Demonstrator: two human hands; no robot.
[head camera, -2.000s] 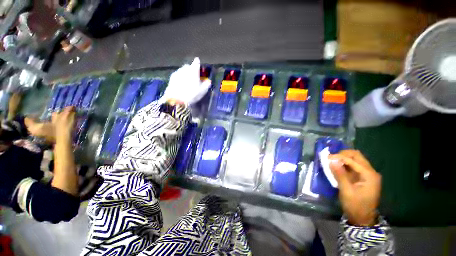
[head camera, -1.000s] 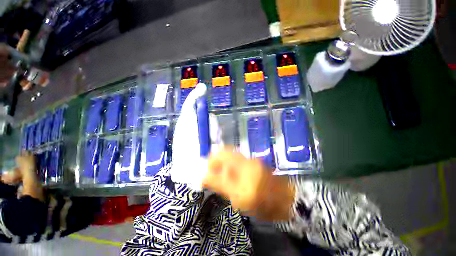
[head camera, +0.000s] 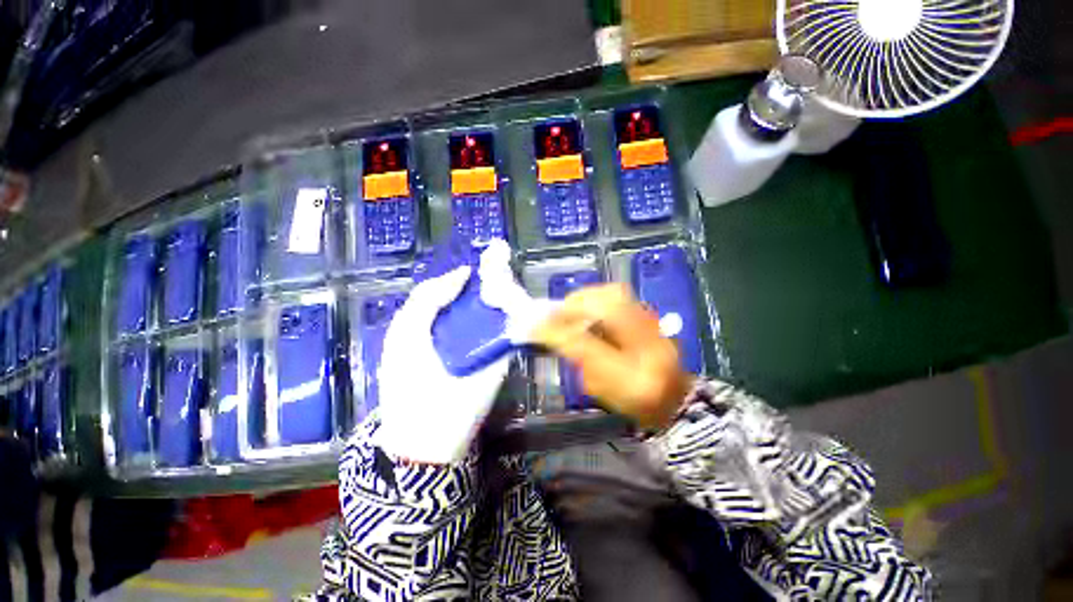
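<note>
My left hand (head camera: 426, 365), in a white glove, holds a blue phone (head camera: 468, 323) above the near row of the clear blister tray (head camera: 704, 235). My bare right hand (head camera: 624, 353) pinches a white cleaning cloth (head camera: 508, 288) against that phone. Four phones with keypads and orange bands lie face up in the far row, one of them here (head camera: 645, 165). Blue phones lie back up in the near row, one of them here (head camera: 304, 374). A white label (head camera: 308, 220) lies in a far-row pocket. The pocket under my hands is partly hidden.
More trays of blue phones (head camera: 180, 276) lie at the left. A whitish pump bottle (head camera: 739, 153), a white fan (head camera: 894, 53) and a black slab (head camera: 900, 223) are at the right on the green mat (head camera: 800, 294). Cardboard (head camera: 694, 38) lies at the far edge.
Two seconds ago my right hand wiped a phone in the right-end pocket. Now both hands are together over the tray; the held phone has tilted over since one second ago. The view has shifted.
</note>
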